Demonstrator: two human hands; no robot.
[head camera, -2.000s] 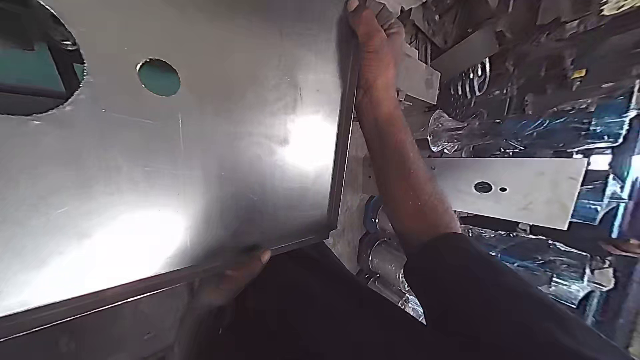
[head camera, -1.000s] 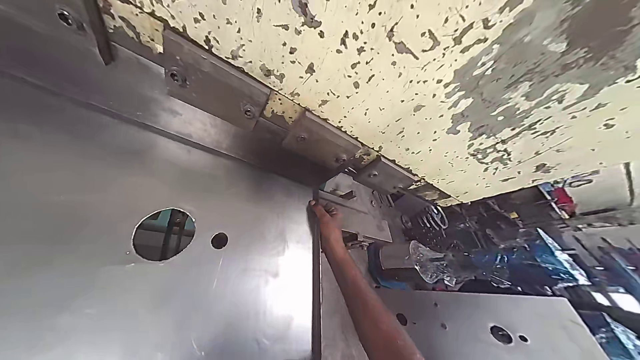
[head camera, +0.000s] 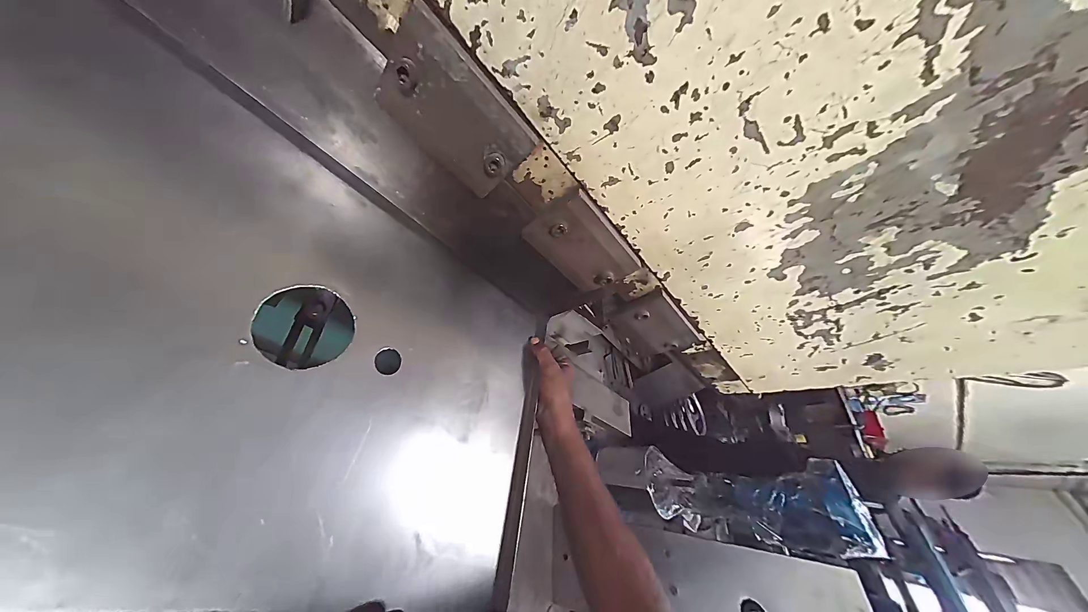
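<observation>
A large sheet-metal panel (head camera: 255, 476) with a raised edge fills the left of the head view. It has a large round hole, through which green-painted metal shows, and a smaller hole beside it. My right hand (head camera: 552, 374) holds the panel's right edge near its far corner, thumb on top; its other fingers are partly hidden. Just beyond the panel runs the long steel tool bar (head camera: 340, 144) of what looks like a press brake, with bolted clamp plates (head camera: 459, 119). A small dark shape at the bottom edge may be part of my left hand; its grip cannot be seen.
The machine's cream beam (head camera: 722, 170), its paint flaking, spans the upper right. At the lower right lie another flat metal panel (head camera: 748, 569) with holes and plastic-wrapped parts (head camera: 765, 501). Behind them is a person (head camera: 739, 450) in dark clothing.
Two seconds ago both hands held the panel, away from any visible machine; one second ago it lay by the clamp bar. The view has shifted strongly. My right hand remains on the panel's edge.
</observation>
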